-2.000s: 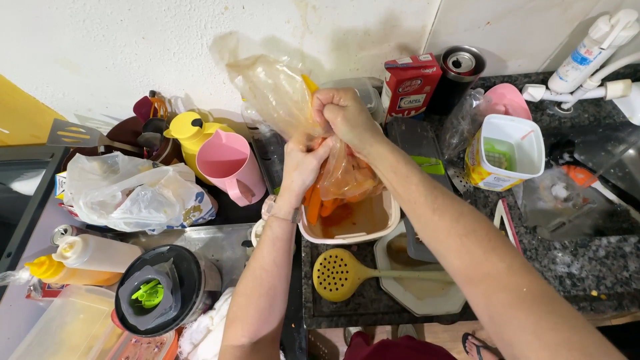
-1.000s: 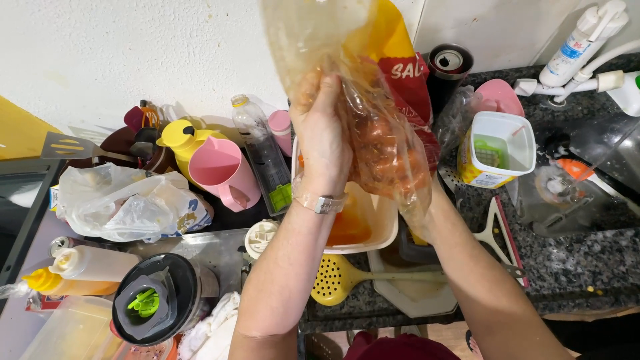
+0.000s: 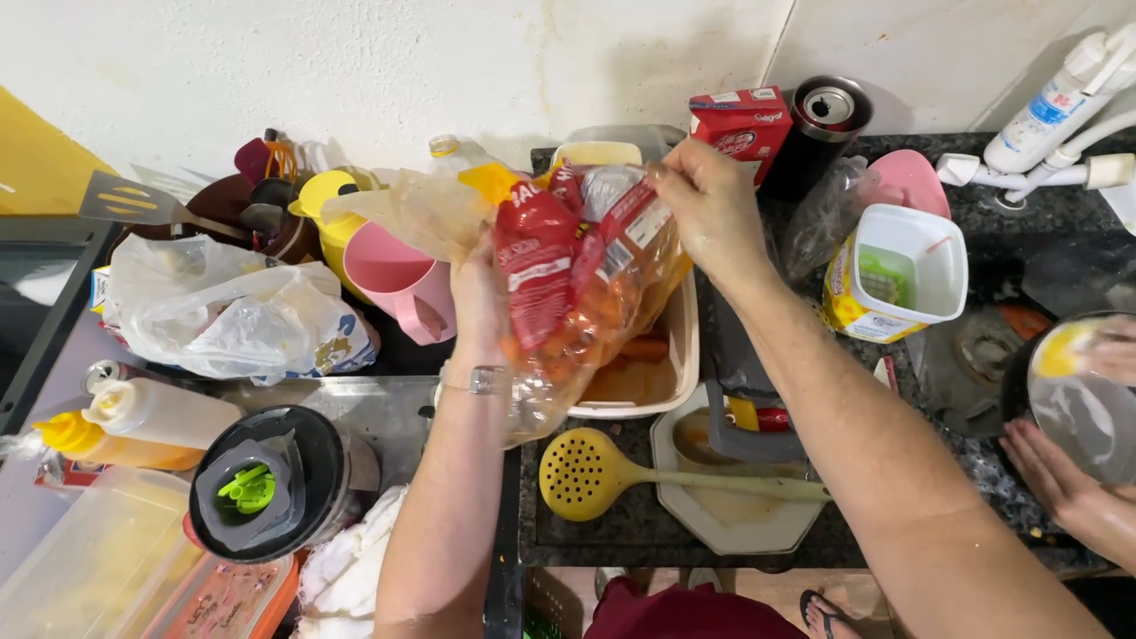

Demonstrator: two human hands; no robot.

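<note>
A clear plastic bag (image 3: 577, 328) with orange chunks, probably sausage pieces, and a red-and-yellow printed wrapper (image 3: 537, 257) hangs tilted over a white tub (image 3: 690, 355). The tub holds orange liquid and a few orange pieces. My left hand (image 3: 479, 284), with a watch on its wrist, supports the bag from its left side, fingers partly hidden behind the plastic. My right hand (image 3: 701, 200) pinches the bag's upper right edge. In front of the tub, a yellow perforated skimmer (image 3: 581, 475) lies with its handle across an octagonal plate (image 3: 745, 524).
Left: pink jug (image 3: 395, 266), white plastic bags (image 3: 231, 311), squeeze bottles (image 3: 169, 413) and a black-lidded container (image 3: 266, 532). Right: red carton (image 3: 741, 133), black tumbler (image 3: 821, 133) and a margarine tub (image 3: 910, 266). At the far right, another person's hands (image 3: 1065, 488) scrub a pan with a yellow sponge (image 3: 1065, 348).
The bag has come down from its raised position a second ago and spread open between my hands. My right hand has moved up to its top edge. Another person's hands have appeared at the right.
</note>
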